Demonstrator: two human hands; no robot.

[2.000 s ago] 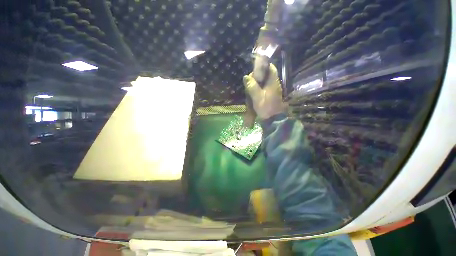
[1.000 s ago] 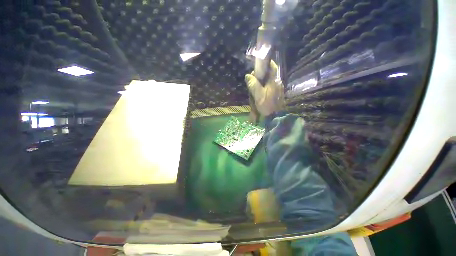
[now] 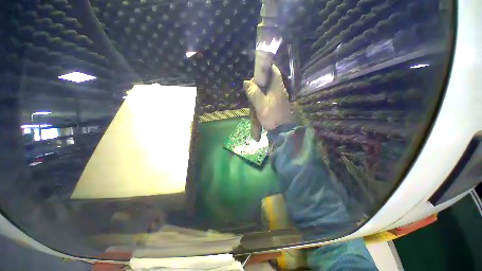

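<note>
Through the window, a green speckled circuit board (image 3: 247, 145) lies turned at an angle on the green mat (image 3: 227, 182). My right hand (image 3: 270, 103), in a pale glove with a blue sleeve, is closed around a pale grey upright tool (image 3: 264, 63) that comes down from the booth top. The hand is at the board's upper right, and a finger or the tool's lower part covers part of the board. My left hand is not in view.
A large cream panel (image 3: 142, 148) stands slanted left of the mat. Dark bumpy foam (image 3: 174, 32) lines the booth. White cloth (image 3: 185, 262) and red and yellow pieces (image 3: 407, 233) lie along the lower window edge. A yellow piece (image 3: 275, 211) is beside the sleeve.
My right hand and the tool have moved left, over the board's right part. The board's right corner, seen a second ago, is now covered. The whole view has shifted slightly.
</note>
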